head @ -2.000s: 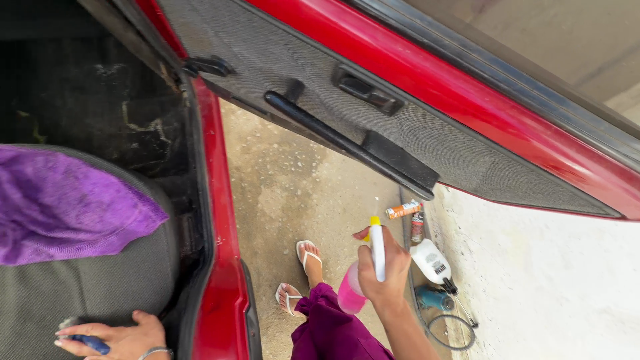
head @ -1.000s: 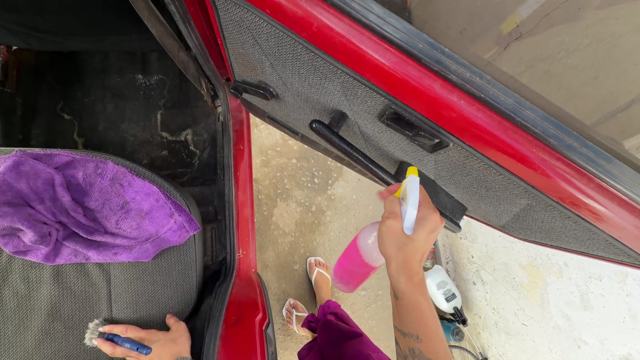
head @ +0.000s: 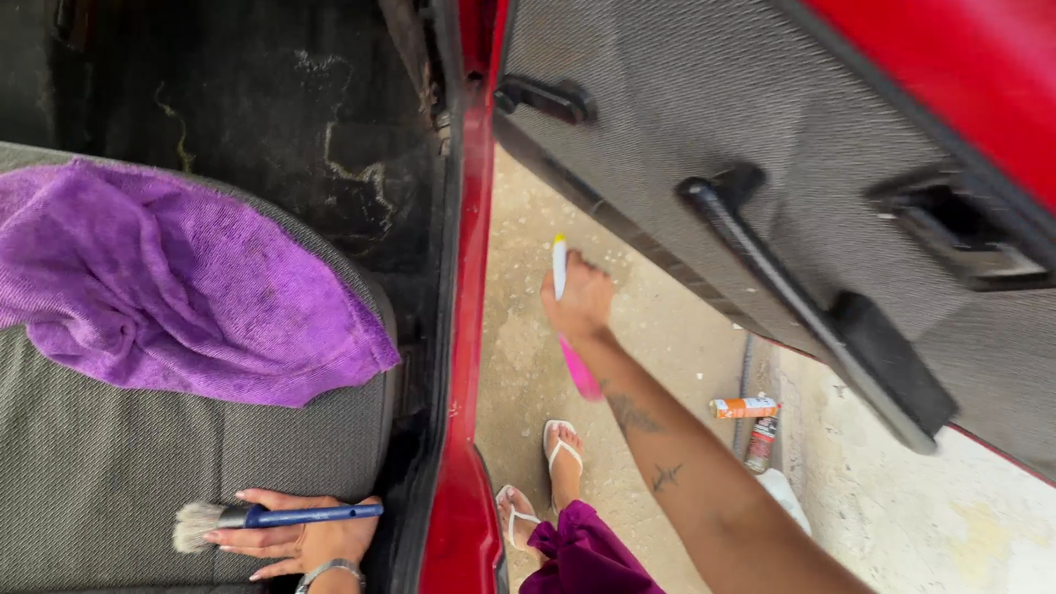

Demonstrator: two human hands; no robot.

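My left hand (head: 309, 532) rests on the grey fabric car seat (head: 124, 462), holding a round detailing brush (head: 280, 516) with a blue handle and pale bristles between its fingers. Above it on the seat lies a crumpled purple microfiber cloth (head: 190, 289). My right hand (head: 584, 299) grips a spray bottle (head: 582, 371) with a white and yellow trigger head and pink liquid, over the ground in the door opening. To its right is the open car door's grey inner panel (head: 643, 99) with a black pull handle (head: 792, 289).
The red door sill (head: 466, 346) runs between seat and ground. A window crank (head: 544, 99) and a latch recess (head: 961, 227) sit on the door panel. An orange-and-white can (head: 742, 407), a dark red can (head: 761, 444) and a white container (head: 784, 495) lie beyond my right forearm.
My right hand with the spray bottle has moved left, away from the door's pull handle, toward the sill. My left hand stays on the seat with the brush.
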